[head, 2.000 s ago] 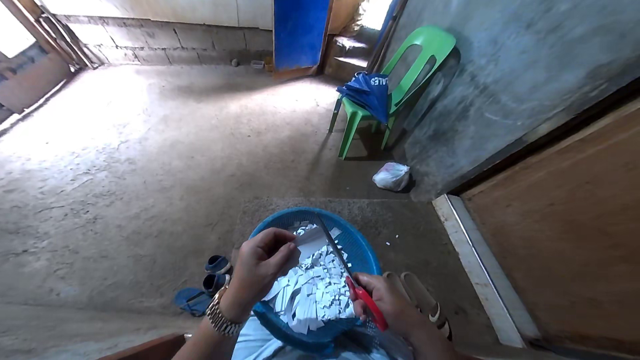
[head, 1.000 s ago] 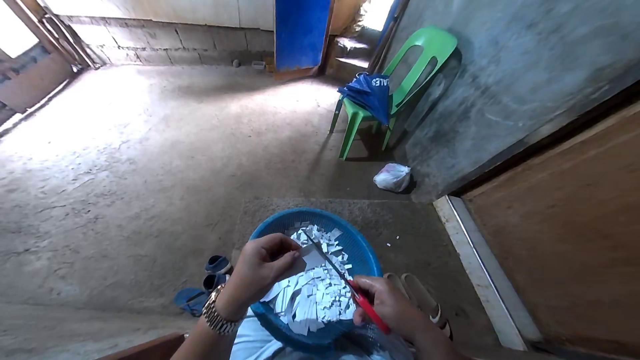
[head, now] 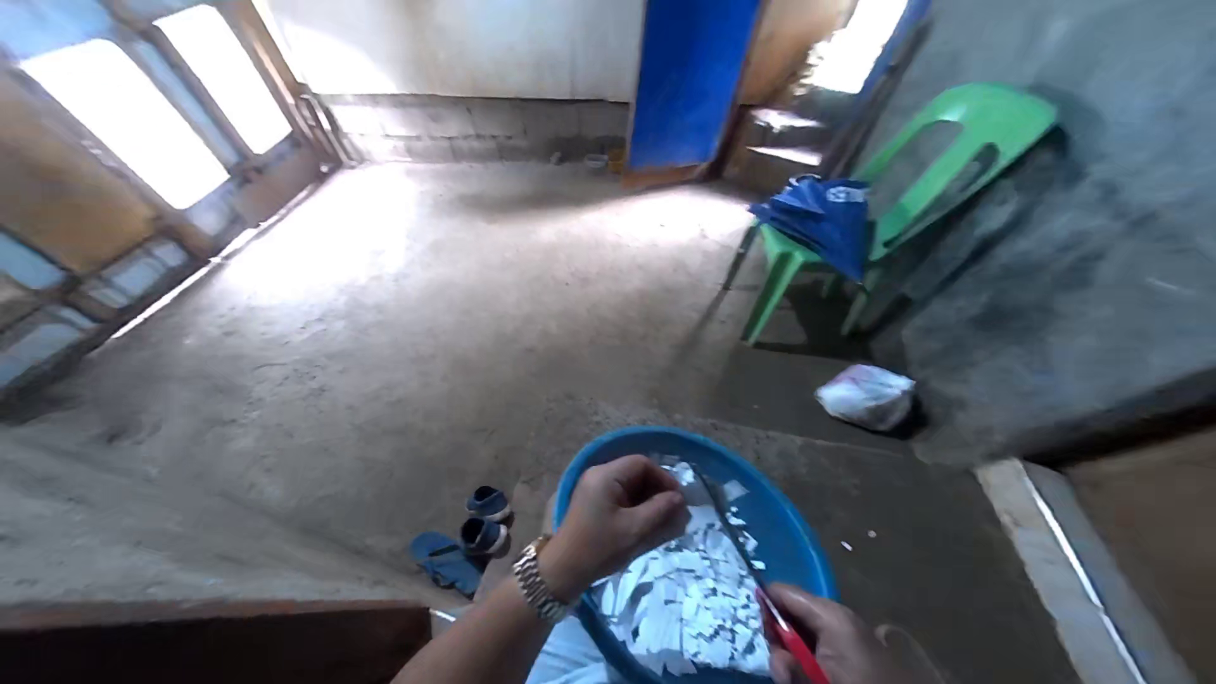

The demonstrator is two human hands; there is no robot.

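Note:
A blue plastic basin (head: 807,532) rests at my lap and holds a heap of small cut white paper pieces (head: 703,589). My right hand (head: 826,632) grips red-handled scissors (head: 788,632), whose dark blades point up and away over the basin. Above the basin's left part is my left hand (head: 627,513), with a metal-band watch (head: 539,579) on the wrist. Its thumb and fingers are pinched together on a piece of paper (head: 696,489), partly hidden by the fingers, close to the blades.
A green plastic chair (head: 959,119) bearing a folded blue umbrella (head: 822,223) stands by the right wall. A white plastic bag (head: 866,397) lies on the floor near it. Dark shoes (head: 485,535) and a blue flip-flop (head: 445,562) are left of the basin. A blue panel (head: 689,85) stands at the back.
The view has tilted and shifted left. The paper piece that showed plainly between my left fingers and the blades is now mostly hidden. My right hand still holds the scissors.

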